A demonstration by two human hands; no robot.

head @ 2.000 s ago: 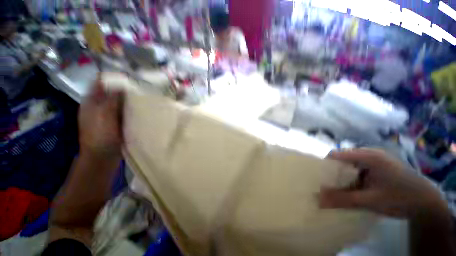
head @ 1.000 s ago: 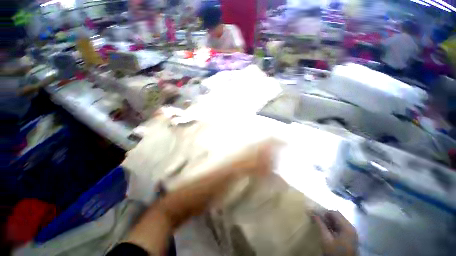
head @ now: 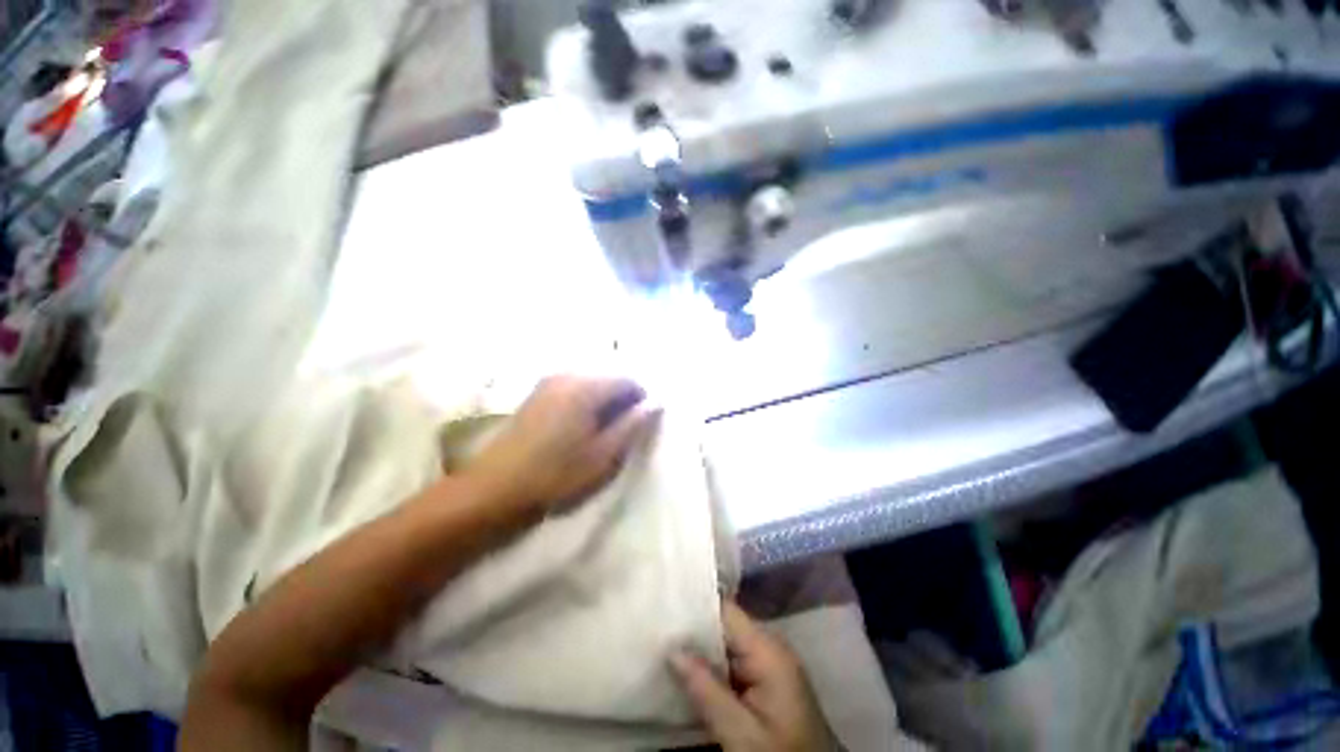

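Observation:
The cream cloth piece (head: pixel 573 617) lies left of and below the needle area and hangs over the table's front edge. My left hand (head: pixel 573 441) is on the cloth close to the presser foot, its fingertips pinching the cloth's upper edge. My right hand (head: pixel 757 691) is lower, at the bottom edge of the picture, with thumb and fingers pinching the cloth's right edge. The white sewing machine head (head: pixel 955 162) with a blue stripe is above. Bright glare hides the needle and presser foot.
A black smartphone (head: pixel 1158 345) lies on the machine table (head: pixel 897 456) at right, beside dark looped handles (head: pixel 1301 331). More cream cloth (head: pixel 265 176) spreads at upper left. Below right, cream cloth (head: pixel 1132 617) and blue-and-white strips (head: pixel 1212 683) lie under the table's ribbed edge.
The view has swung down and right from the workshop to the machine. The cloth, earlier held up between both hands, now lies at the machine with both hands on its edge.

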